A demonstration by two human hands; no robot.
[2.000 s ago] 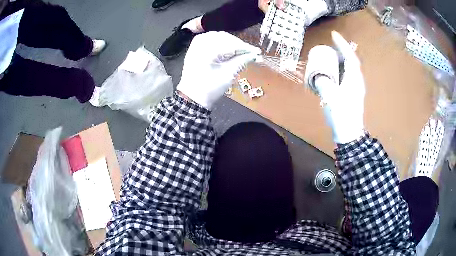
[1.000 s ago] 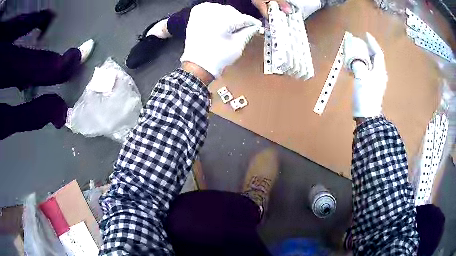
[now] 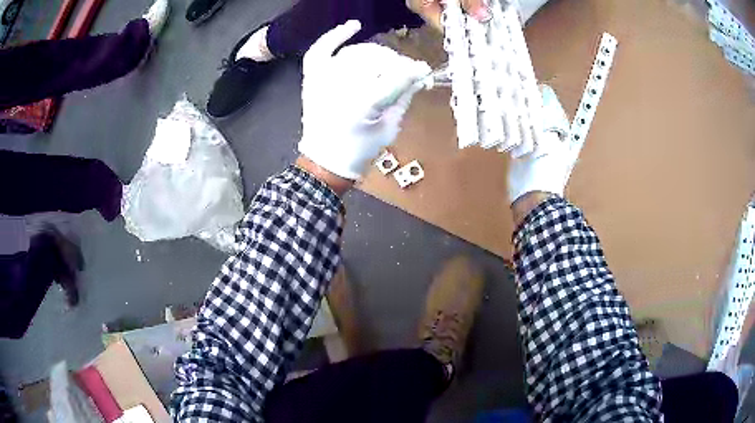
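A fanned bundle of white perforated strips hangs over the cardboard, held at its top by another person's bare fingers. My left hand, in a white glove, is left of the bundle, its fingertips pinched on a thin pale piece, apparently the tape end, reaching the bundle's edge. My right hand, also gloved, is behind the bundle's lower right side, around the tape roll, which is mostly hidden. One loose strip lies just right of my right hand. Two small punched pieces lie near the cardboard's edge.
The cardboard sheet covers the right side. More strips lie at its right edge. A crumpled plastic bag is on the floor at left. An open box is at lower left. Other people's legs and a black shoe are near.
My right hand has moved left, from beside the bundle to behind its lower right side. The loose strip shows more fully. The spray can has left view. My left hand still pinches beside the bundle.
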